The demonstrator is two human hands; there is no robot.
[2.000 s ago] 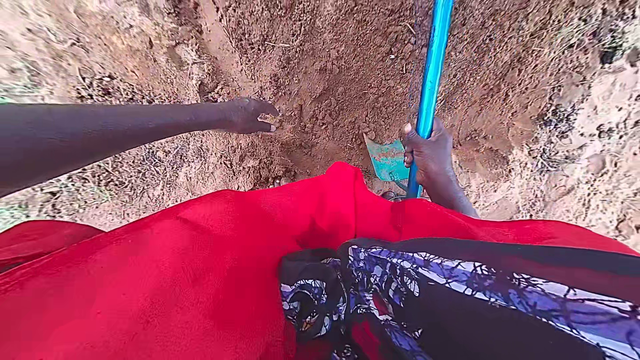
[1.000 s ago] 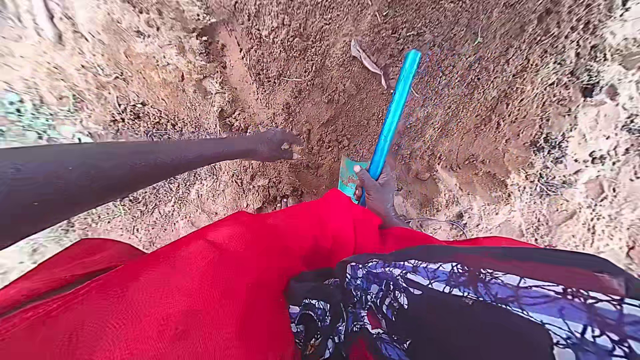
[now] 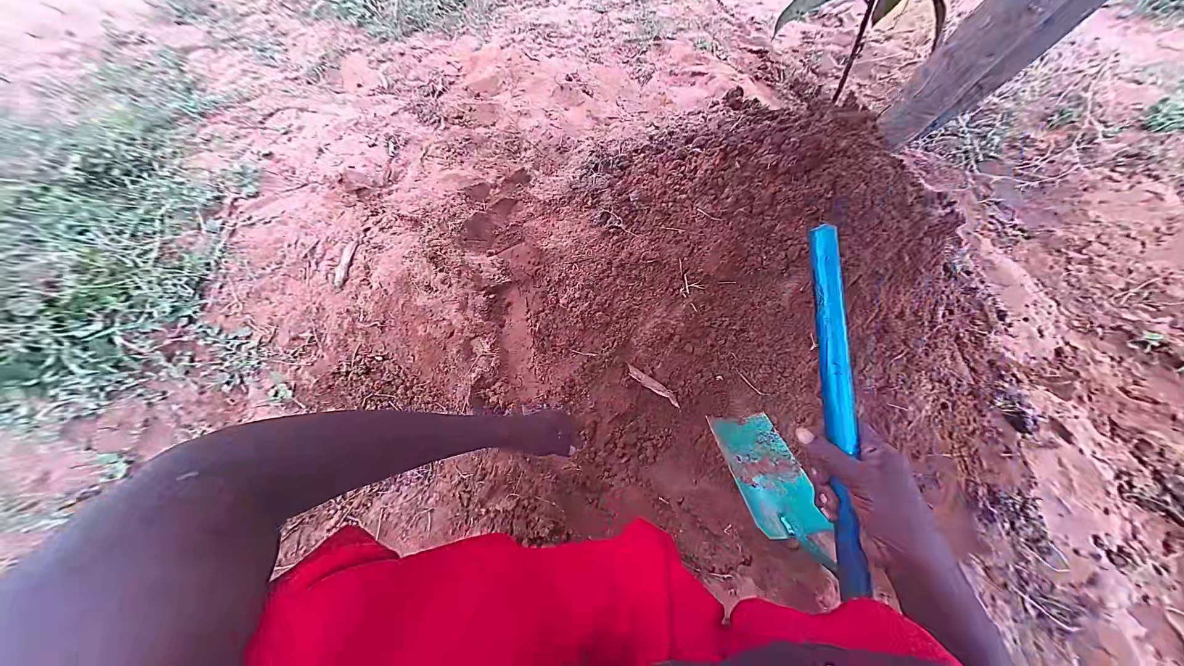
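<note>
My right hand [image 3: 869, 490] grips the blue handle [image 3: 835, 342] of a hoe at the lower right, with the handle's end pointing up and away from me. Its teal metal blade [image 3: 768, 472], smeared with soil, lies to the left of that hand, close to the ground. My left hand [image 3: 546, 432] is down at the reddish loose soil [image 3: 638, 296], left of the blade. Its fingers are dark and blurred, so whether they hold anything cannot be told. A dry leaf or wood chip [image 3: 653, 387] lies between the left hand and the handle.
At the top right a wooden post [image 3: 990, 69] stands in the ground beside a thin plant stem [image 3: 853, 55] with leaves, at the edge of mounded soil. Green grass [image 3: 111, 240] grows on the left. Red cloth [image 3: 481, 601] covers my lap at the bottom.
The view has shifted widely, bringing the post and plant stem into sight. The hoe's blade, close beside or behind my right hand before, now shows more fully to its left. My right hand still grips the handle.
</note>
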